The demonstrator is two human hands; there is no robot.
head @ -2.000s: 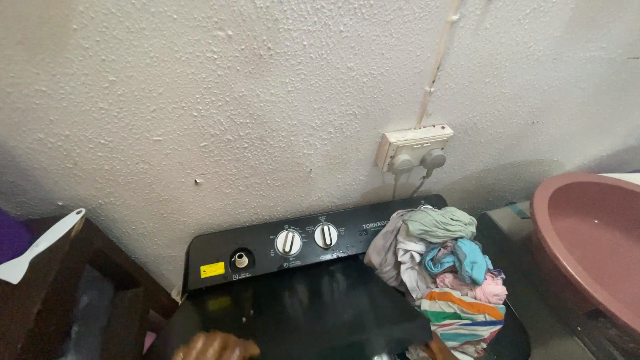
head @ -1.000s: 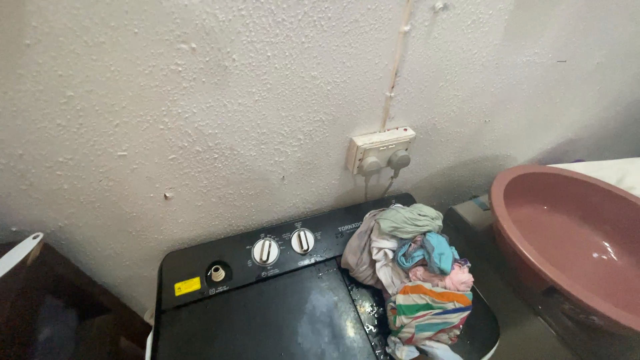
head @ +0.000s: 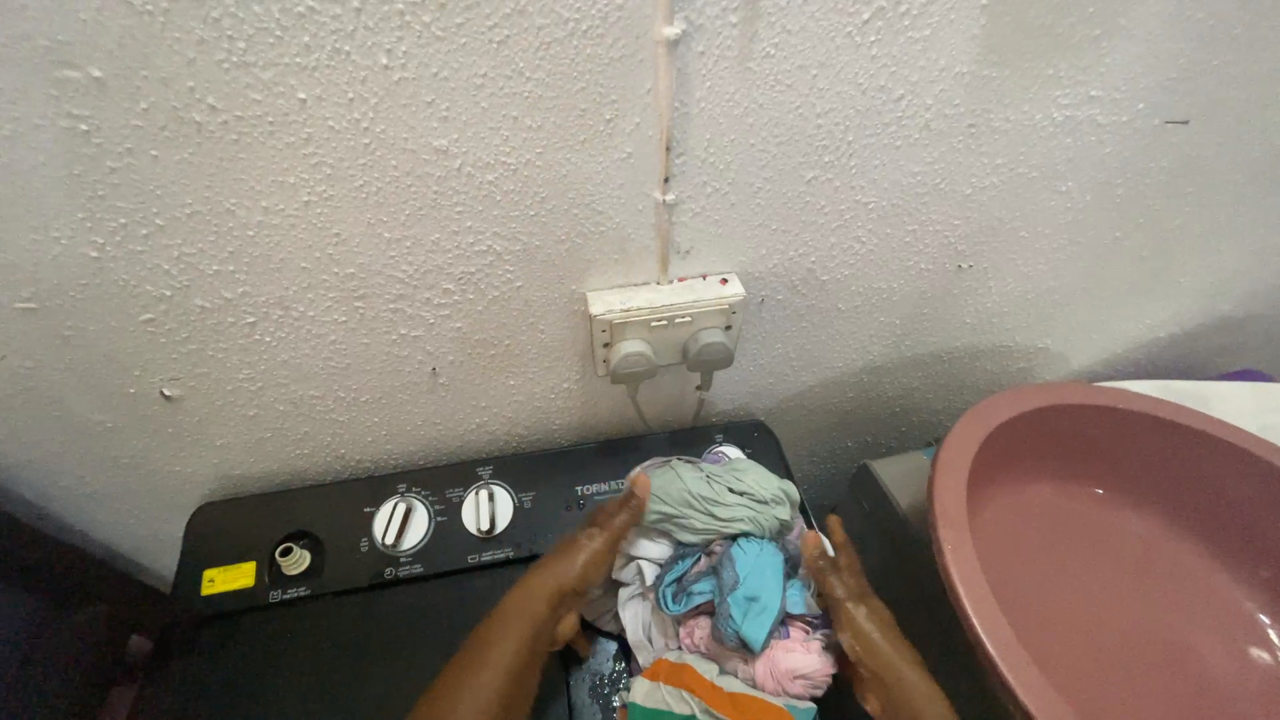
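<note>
A heap of damp-looking clothes (head: 745,590) in green, blue, pink, white and orange stripes lies on the right side of a black twin-tub washing machine (head: 350,650). My left hand (head: 590,555) is at the heap's left side, its fingertips against the grey-green cloth. On the opposite side, my right hand (head: 845,590) has its fingers spread along the edge of the clothes. Whether either hand grips cloth cannot be told. White knobs (head: 403,524) and a water inlet (head: 292,558) sit on the control panel, whose right end is partly covered by the heap.
A large pink plastic basin (head: 1110,550) stands to the right, beside a grey surface (head: 890,490). Behind the machine, a double wall socket (head: 667,325) holds two plugs with cords hanging down the rough wall. A white cloth (head: 1210,400) lies behind the basin.
Two seconds ago both hands were low at the black lid; one second ago neither showed. Now they are on both sides of the clothes. The lid has come down flat.
</note>
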